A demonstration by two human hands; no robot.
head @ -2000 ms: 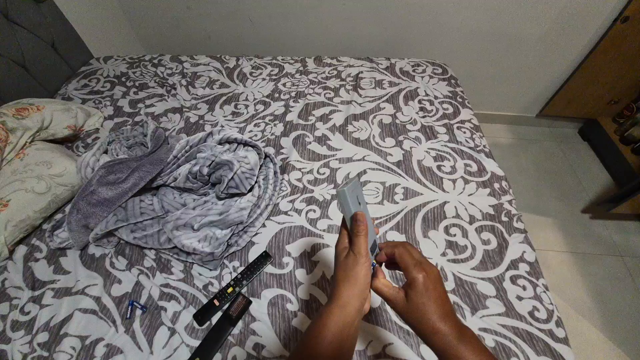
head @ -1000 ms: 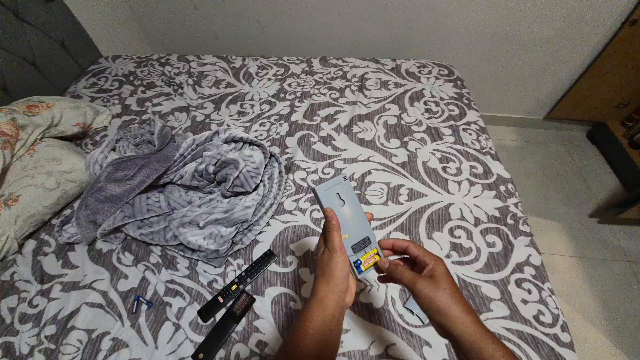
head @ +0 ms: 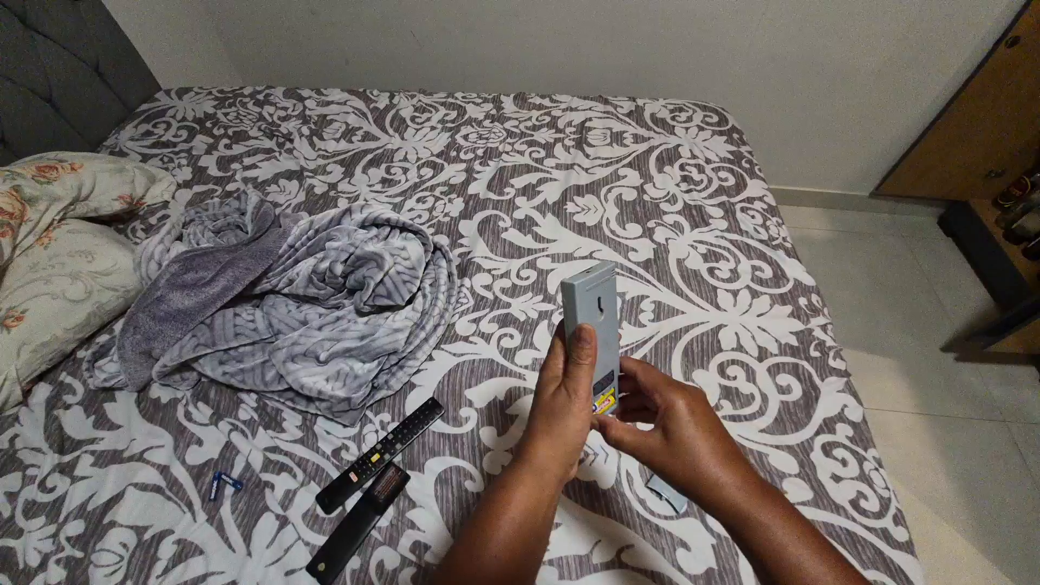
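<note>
My left hand [head: 569,398] holds a grey remote control [head: 591,325] upright and tilted, its back partly facing me, thumb on the side. At its lower end the battery compartment is uncovered, showing a yellow battery [head: 605,402]. My right hand [head: 658,410] has its fingertips at that lower end, thumb near the bottom edge; whether they grip anything is hidden. A small grey battery cover [head: 667,493] lies on the bed below my right hand. To the left lie a black remote control [head: 380,455], a black item [head: 357,524] beside it, and blue batteries [head: 225,484].
The patterned bedsheet [head: 520,162] lies under everything. A crumpled grey blanket [head: 325,301] and a floral pillow [head: 73,268] are at the left, by the grey headboard [head: 65,81]. Wooden furniture [head: 959,106] stands beyond the tiled floor [head: 894,325] at the right.
The grey remote has been turned from its back facing up to a more edge-on, upright pose. My right fingers have moved around its lower end.
</note>
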